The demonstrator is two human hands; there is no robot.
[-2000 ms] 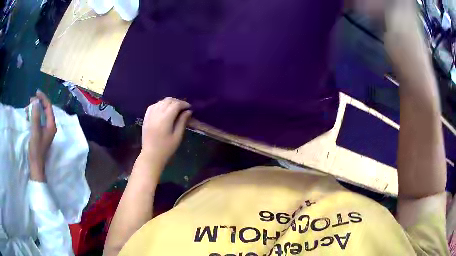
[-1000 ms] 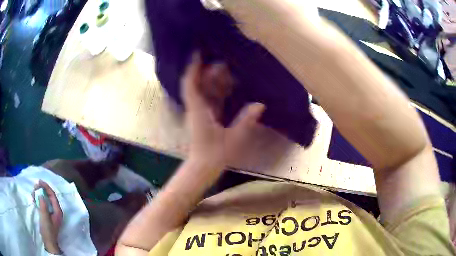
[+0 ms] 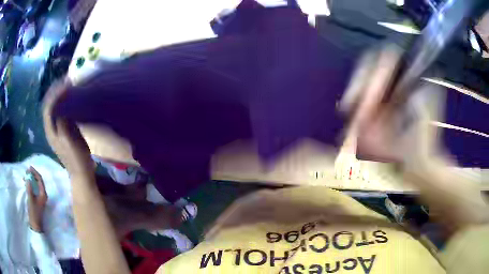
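A dark purple fabric [image 3: 177, 101] is stretched across the cutting table [image 3: 241, 167], with its lower left part hanging over the front edge. My left hand [image 3: 61, 115] is at the far left and grips the fabric's left end. My right hand [image 3: 378, 115], strongly blurred, is at the right beside the fabric's right part. It holds long, dark metallic shears [image 3: 437, 37] that point up and to the right. The blur hides how its fingers sit and whether they also touch the fabric.
Thread cones with green and yellow tips [image 3: 92, 52] stand at the table's upper left. Dark cloth [image 3: 348, 37] and purple pieces [image 3: 464, 134] lie at the right. A person in white [image 3: 37, 214] is at the lower left. Something red [image 3: 150, 259] is below the table.
My left hand has moved from the middle to the far left, drawing the fabric out sideways. My right arm has come back from the top to the right, and the shears now show there.
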